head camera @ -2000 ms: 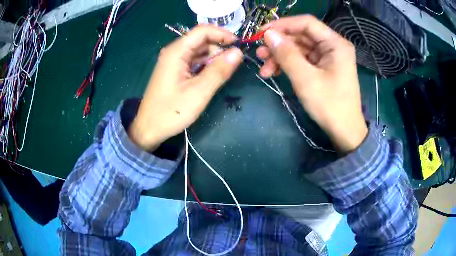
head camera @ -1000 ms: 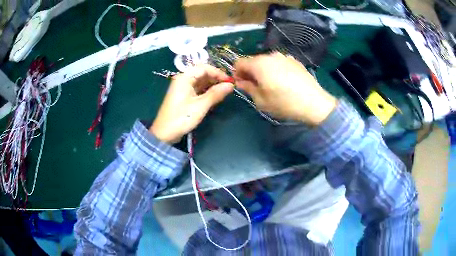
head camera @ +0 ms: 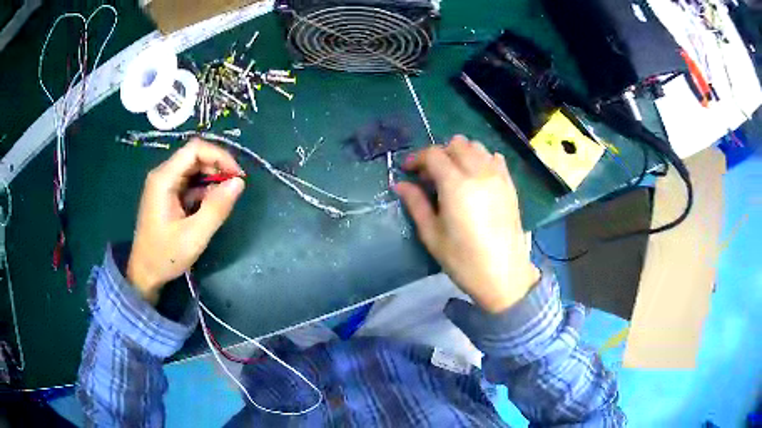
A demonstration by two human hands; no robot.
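Note:
My left hand (head camera: 184,213) is closed, with a short red lead end or sleeve (head camera: 220,177) pinched between thumb and forefinger. White and red leads (head camera: 255,344) hang below it in a long loop over the mat's front edge. My right hand (head camera: 468,213) is over the mat, thumb and fingers curled beside a thin silvery strand (head camera: 390,169); whether they touch it is unclear. The strand stands by a dark patch (head camera: 380,140). A twisted grey-white lead (head camera: 288,180) lies across the mat between my hands.
A white spool (head camera: 172,99) and a pile of small metal-ended parts (head camera: 230,88) lie at upper left. A ringed fan (head camera: 359,35) stands at top centre. A black iron stand (head camera: 510,88) with a yellow sponge (head camera: 568,150) and black cable (head camera: 687,188) is right. Red-ended leads (head camera: 60,184) lie far left.
The view has shifted right. My right hand has moved away from my left hand and the red piece, to beside the dark patch. My left hand still holds the red piece.

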